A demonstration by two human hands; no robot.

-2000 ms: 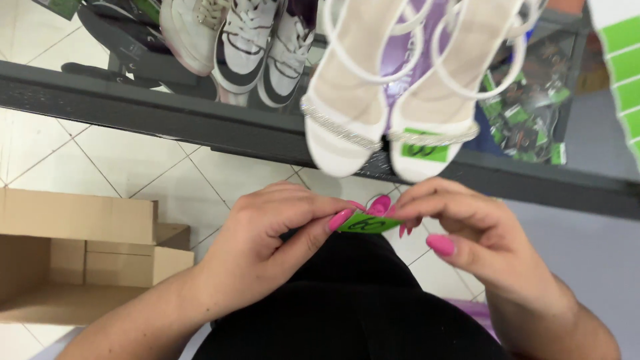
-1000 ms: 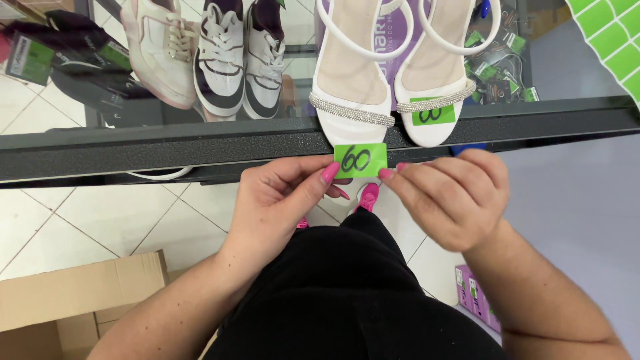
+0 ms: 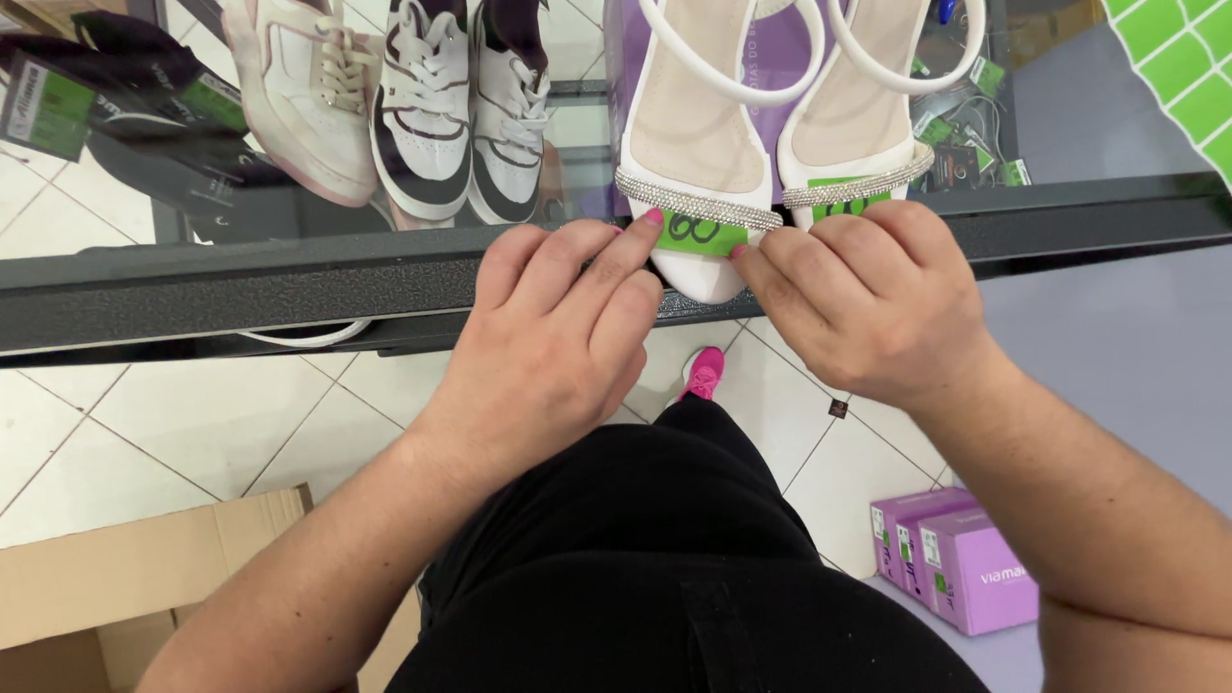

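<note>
A green sticker [image 3: 707, 231] bearing a handwritten number lies on the insole front of the left white heeled sandal [image 3: 701, 274], just below its rhinestone strap. My left hand [image 3: 568, 318] has a fingertip on the sticker's left end; my right hand [image 3: 866, 298] touches its right end with a fingertip. Whether either hand pinches it cannot be told. The right white sandal [image 3: 852, 135] has a similar green sticker [image 3: 847, 197] under its strap, partly hidden behind my right hand. Both sandals stand on a purple shoebox [image 3: 630, 58] at the glass counter's edge.
White-and-black sneakers [image 3: 423, 144], a cream sneaker [image 3: 308, 106] and dark tagged footwear [image 3: 58, 106] show at or under the glass. A sheet of green labels [image 3: 1179, 67] is at upper right. The dark counter edge [image 3: 192, 298] runs across. An open cardboard box [image 3: 144, 568] and purple shoeboxes [image 3: 962, 568] sit below.
Both hands have moved up from in front of the sandals to the left sandal's toe. The green sticker, held between the hands earlier, now lies on that sandal.
</note>
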